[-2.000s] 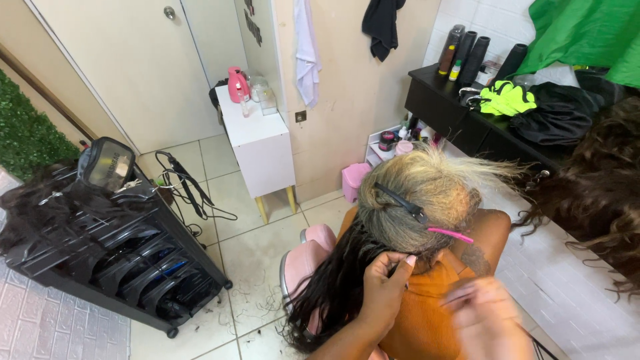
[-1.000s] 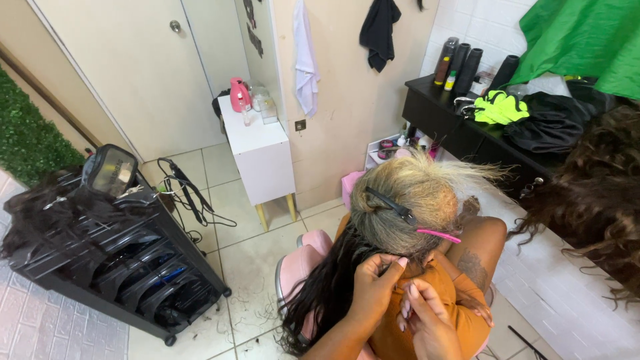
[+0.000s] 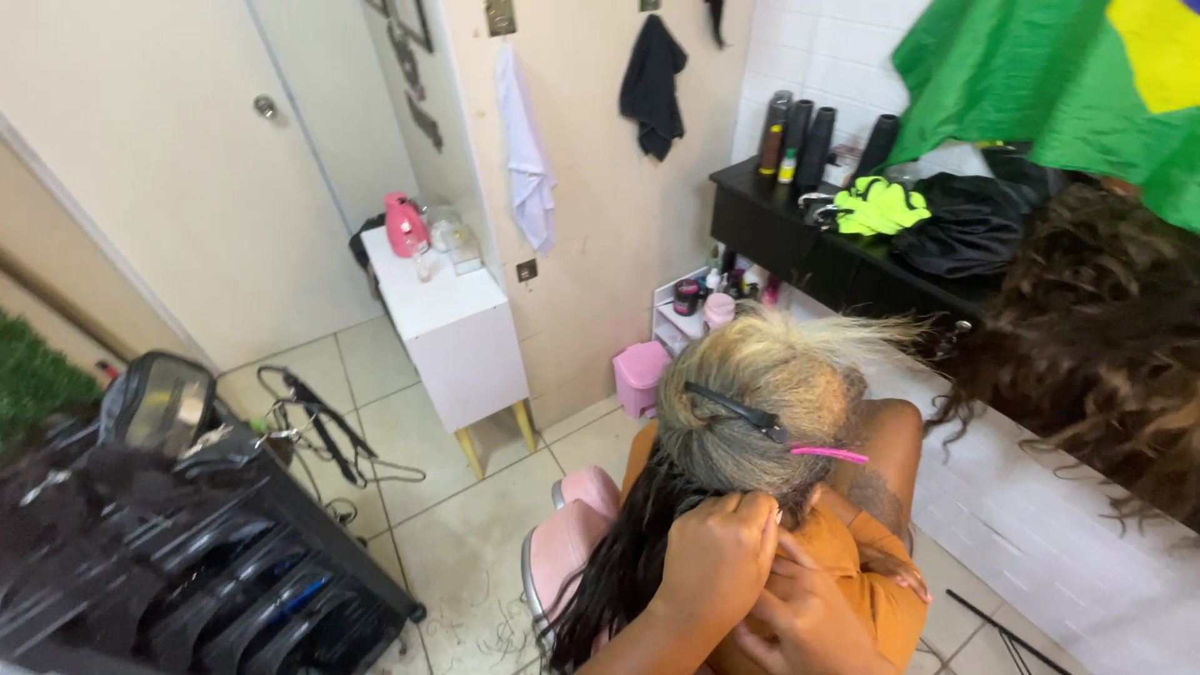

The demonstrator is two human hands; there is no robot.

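A seated person in an orange top (image 3: 834, 562) has light blond hair (image 3: 759, 366) on top, held by a black hair clip (image 3: 736, 408) and a pink hair clip (image 3: 829, 454). Long dark hair (image 3: 637, 553) hangs down the person's back at the left. My left hand (image 3: 727, 553) is closed at the lower edge of the head, its fingertips pinching a strand of hair. Just right of it and lower, my right hand (image 3: 806, 609) has thumb and fingers close together beside the same spot; whether they grip a strand is hard to tell.
A black trolley (image 3: 375, 581) with hair on top stands at the left. Behind are a white cabinet (image 3: 469, 366) and a pink bin (image 3: 641, 375). On the right, a black shelf (image 3: 769, 216) bears bottles, and brown wavy hair (image 3: 1087, 356) hangs beside it. Pink chair parts (image 3: 572, 544) flank the person.
My right hand, blurred and lower right of the head two seconds ago, has come in beside my left hand. My left hand has stayed at the hair.
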